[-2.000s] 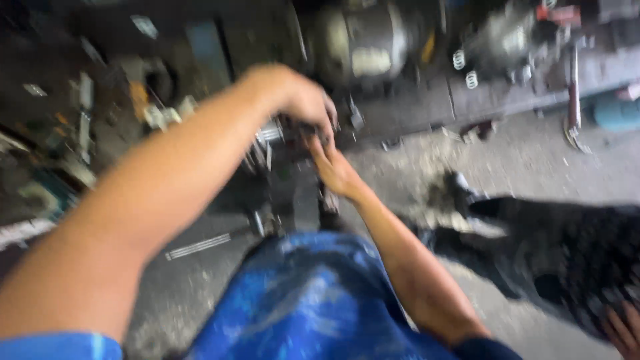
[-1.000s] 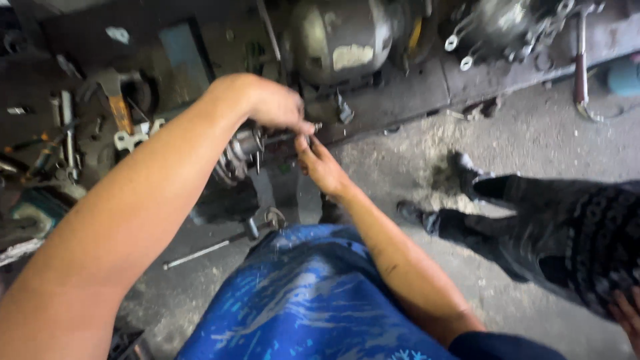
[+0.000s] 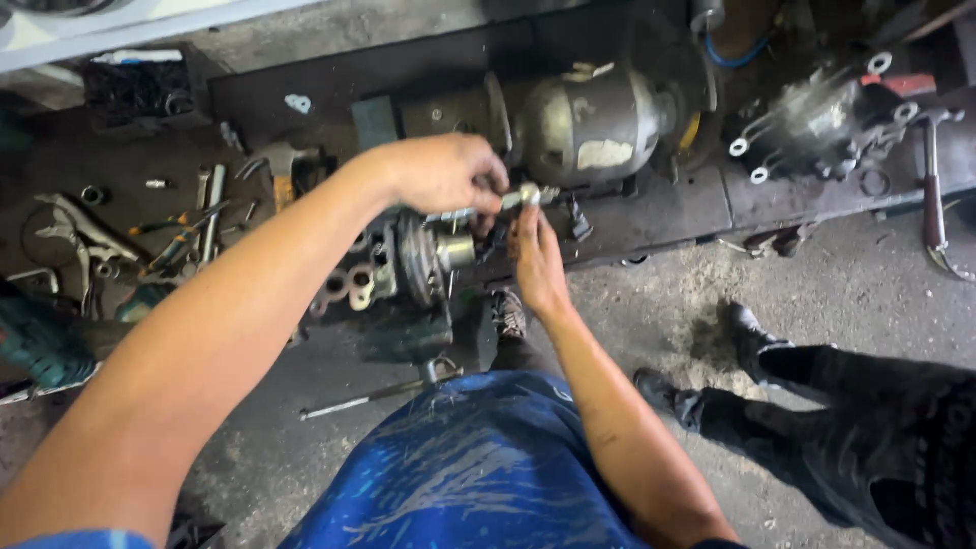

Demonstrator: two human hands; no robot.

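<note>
A small metal rod-like part [image 3: 530, 194] with a rounded, shiny joint lies between my two hands, above the bench edge. My left hand [image 3: 457, 179] has its fingers closed on the left end of it. My right hand [image 3: 537, 255] reaches up from below, fingertips pinching the part near the joint. Just below my left hand is a greasy metal assembly [image 3: 415, 259] with a round flange and a short cylindrical shaft. A rounded metal housing [image 3: 583, 126] with a pale label stands on the bench beyond my hands. The exact kind of the held part cannot be told.
Locking pliers [image 3: 91, 236], pliers with orange-and-blue handles [image 3: 175, 240] and a claw hammer [image 3: 280, 168] lie at left. Another metal housing [image 3: 823, 126] and a hammer [image 3: 930, 183] are at right. Another person's legs [image 3: 808, 396] stand at lower right. A long metal tool [image 3: 358, 400] shows below the bench.
My hands have stayed together. The small metal part between them shows more plainly now than in the blurred earlier frames. The view has shifted, showing more of the bench's far side.
</note>
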